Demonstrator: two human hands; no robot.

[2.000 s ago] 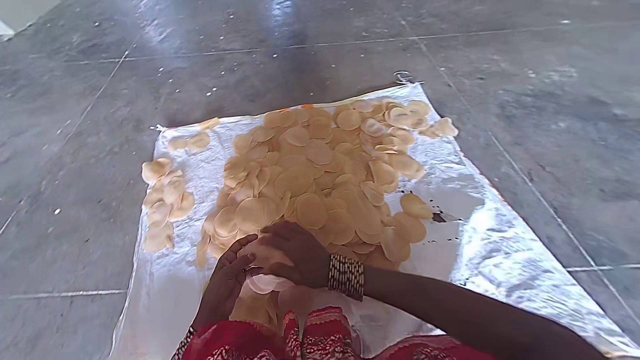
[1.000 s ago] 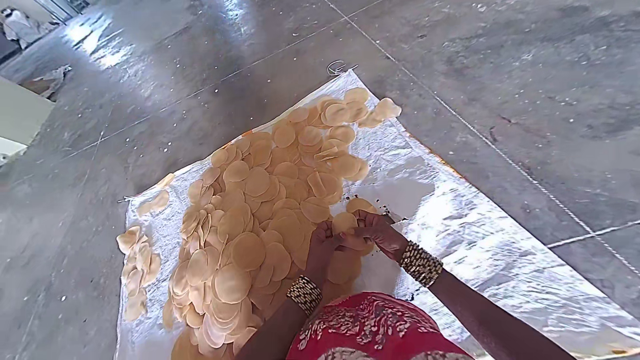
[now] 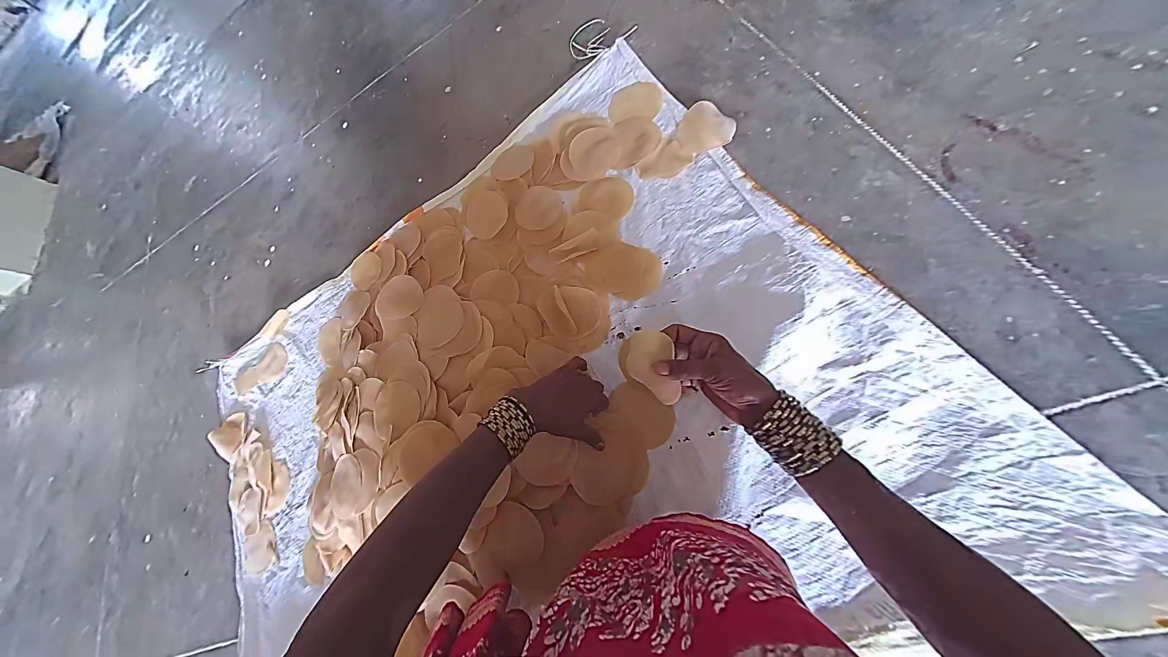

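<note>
Many thin, round, tan discs, which look like papads, lie in a wide overlapping pile [image 3: 438, 319] on a white woven plastic sheet [image 3: 876, 411]. My right hand [image 3: 716, 370], with stacked bangles at the wrist, pinches a few discs [image 3: 650, 360] between thumb and fingers at the pile's right edge. My left hand [image 3: 564, 403] reaches down onto the discs left of it, its fingers bent over the pile. Whether it grips a disc cannot be made out.
Smaller groups of discs lie along the sheet's left edge [image 3: 257, 484] and by its far corner [image 3: 704, 128]. Loose cord [image 3: 593, 38] sits at that corner. Grey floor [image 3: 912, 55] with pale lines surrounds the sheet. Patterned red cloth [image 3: 684, 584] covers my lap.
My hands were together a second ago; now they are apart, the left over the pile and the right holding discs. The view has turned and shifted.
</note>
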